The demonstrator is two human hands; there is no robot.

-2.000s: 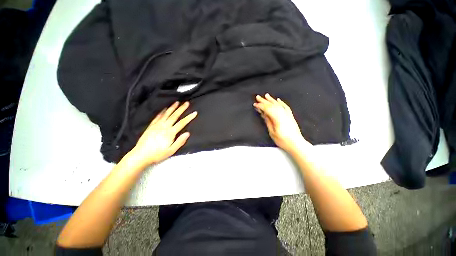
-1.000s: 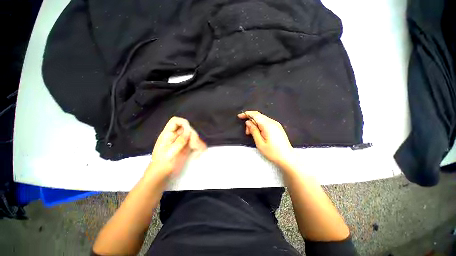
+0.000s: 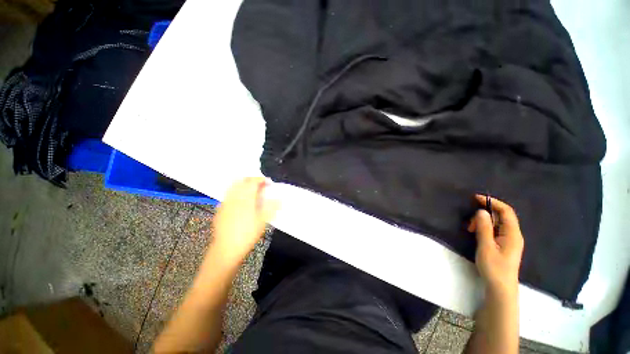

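Note:
The black hooded zip jacket (image 3: 414, 180) lies spread on the white table (image 3: 186, 90), specked with pale lint. Its straight zip edge runs along the table's front side, and its drawcord (image 3: 318, 97) curves loosely near the hood. My left hand (image 3: 242, 207) is blurred at the table's front edge, close to the hood end of the zip edge; I cannot tell if it touches or holds anything. My right hand (image 3: 497, 231) is over the jacket's lower front, fingers curled around small dark thread snips (image 3: 489, 206).
A pile of black garments (image 3: 103, 83) with pale stitching and checked trim is at the far left. A blue plastic crate (image 3: 138, 173) is below the table's left edge. A brown cardboard box (image 3: 62, 328) stands on the speckled floor at the lower left.
The view has swung left, bringing the box and left pile into sight. My left hand has moved toward the hood end of the zip edge. The jacket lies much as before.

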